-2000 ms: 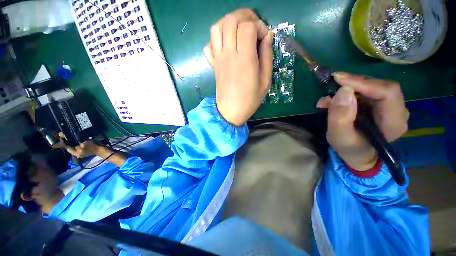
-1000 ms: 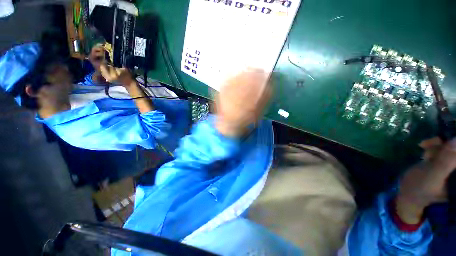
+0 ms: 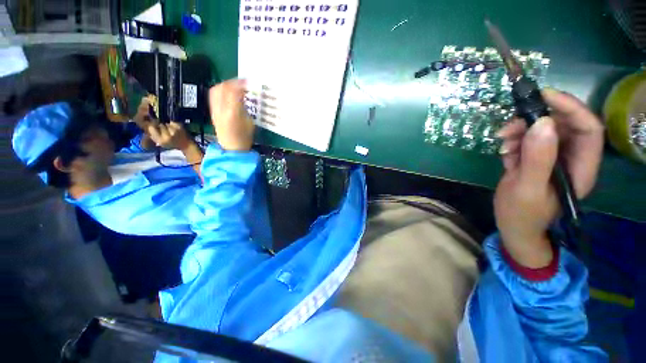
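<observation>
My left hand point(image 3: 232, 115) is at the left edge of the white component sheet point(image 3: 294, 85), its fingertips beside a few dark components near the sheet's lower left; whether it pinches one cannot be told. My right hand point(image 3: 549, 152) grips a black soldering iron point(image 3: 527, 99), its metal tip pointing up, over the right part of a block of green and silver circuit boards point(image 3: 460, 110). A thin dark item point(image 3: 425, 71) reaches from the boards' upper left onto the green bench. More dark components stand in rows on the upper sheet.
A yellow-green tub point(image 3: 623, 110) is cut off at the right edge. A small white piece point(image 3: 362, 150) lies by the bench's front edge. At left, another worker point(image 3: 127, 170) in blue handles something beside a black device point(image 3: 191, 85).
The view has shifted. My left hand has moved from the boards to the far left side of the sheet. The iron has moved off the board's surface, and more of the boards shows.
</observation>
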